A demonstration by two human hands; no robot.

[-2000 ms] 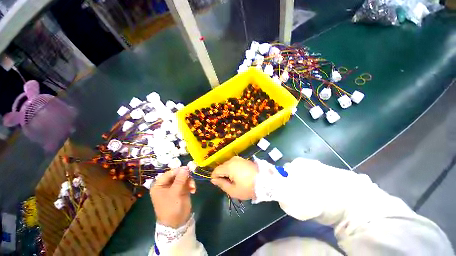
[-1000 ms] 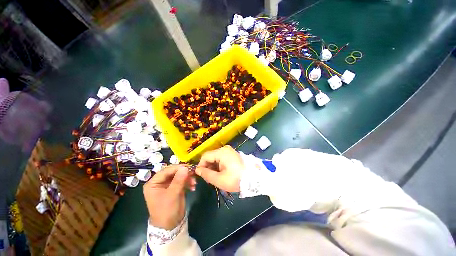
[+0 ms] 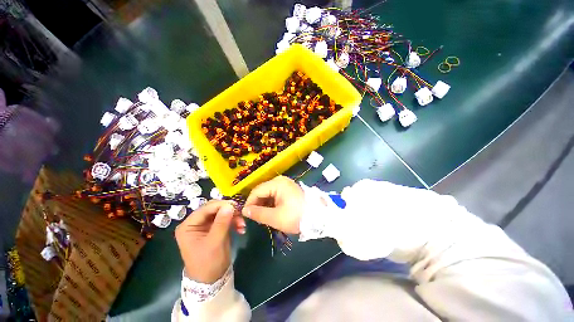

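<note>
My left hand (image 3: 206, 238) and my right hand (image 3: 277, 205) meet at the near edge of the yellow bin (image 3: 264, 183). Their fingertips pinch lead wires (image 3: 238, 203) between them; the fingers mostly hide what is at the wire ends. Loose wire ends (image 3: 279, 241) fan out below my right hand. A white housing (image 3: 216, 194) shows just above my left fingertips. The bin holds many small black-and-orange connectors (image 3: 270, 122). White housings (image 3: 330, 173) with wires lie right of the bin's near side.
Wired units with orange ends (image 3: 148, 151) lie piled left of the bin. Wired units (image 3: 352, 44) with white housings lie beyond it, beside yellow loops (image 3: 449, 64). An open cardboard box (image 3: 94, 264) stands at lower left. A pale upright (image 3: 221, 38) rises behind the bin. A blurred pink object (image 3: 25, 141) is at left.
The view has shifted, so the bin and piles sit further up and left. My right hand has come in from the right, and its fingertips now meet my left fingertips.
</note>
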